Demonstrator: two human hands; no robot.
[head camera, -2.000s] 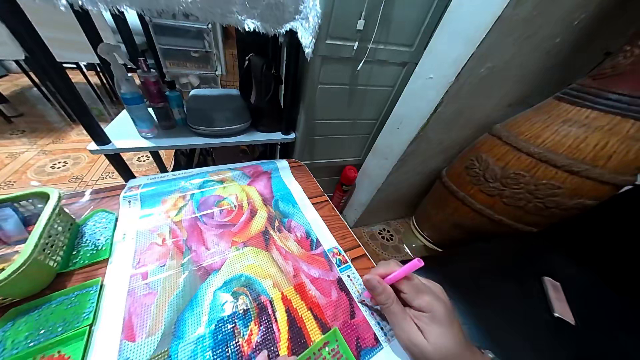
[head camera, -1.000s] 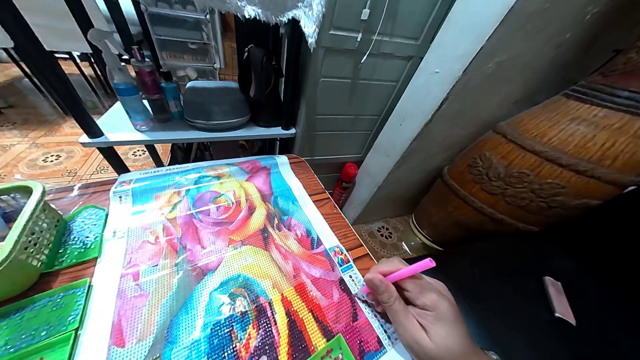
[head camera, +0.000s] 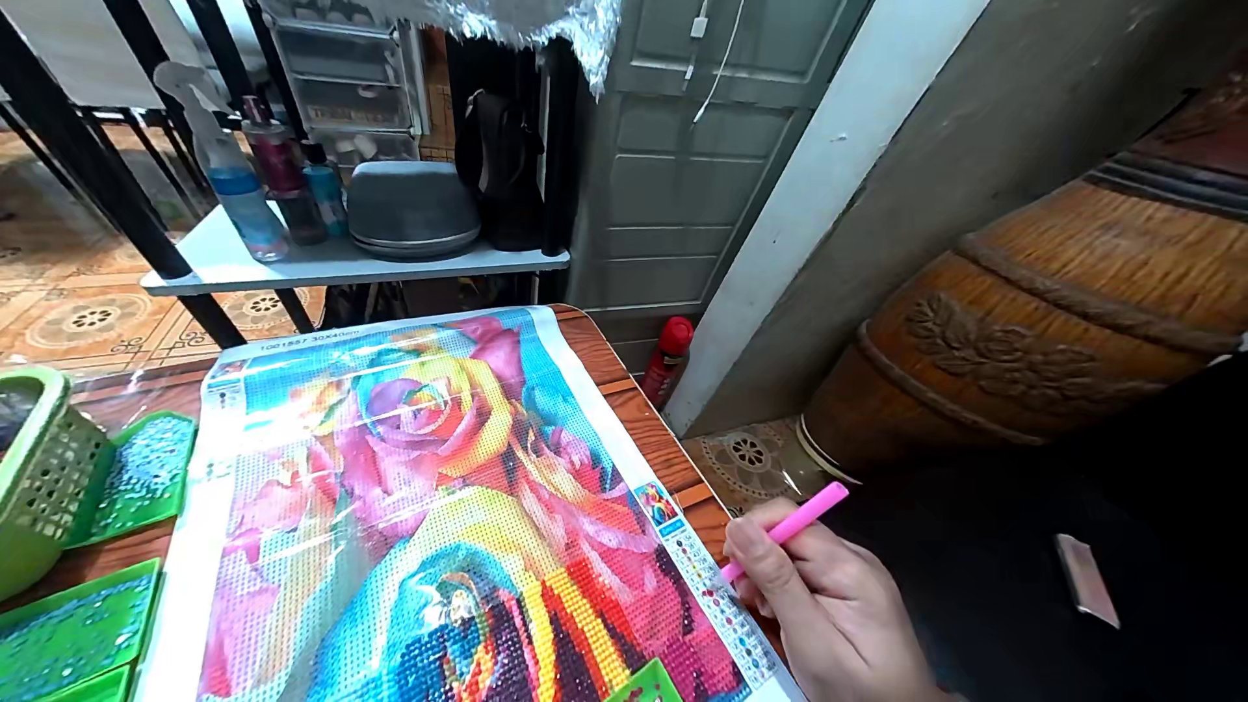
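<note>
My right hand (head camera: 819, 595) grips a pink diamond-painting pen (head camera: 790, 526) between thumb and fingers, its lower end over the symbol legend at the right margin of a diamond-painting canvas (head camera: 439, 507). Colourful roses are printed on the canvas, and beads cover part of its lower area. A corner of a small green tray (head camera: 647, 684) shows at the bottom edge, over the canvas. My left hand is out of view. At the left lie a green tray of light blue beads (head camera: 146, 473) and another green tray (head camera: 78, 634) with scattered beads.
A green plastic basket (head camera: 49, 478) stands at the left on the wooden table (head camera: 609, 390). Behind, a shelf (head camera: 361, 273) holds a spray bottle (head camera: 239, 185), other bottles and a grey case (head camera: 411, 210). A red can (head camera: 669, 361) and a large carved wooden barrel (head camera: 1033, 341) stand beyond the table.
The small green tray at the bottom edge has shifted and shows less than two seconds ago. My right hand stays at the right margin with the pen.
</note>
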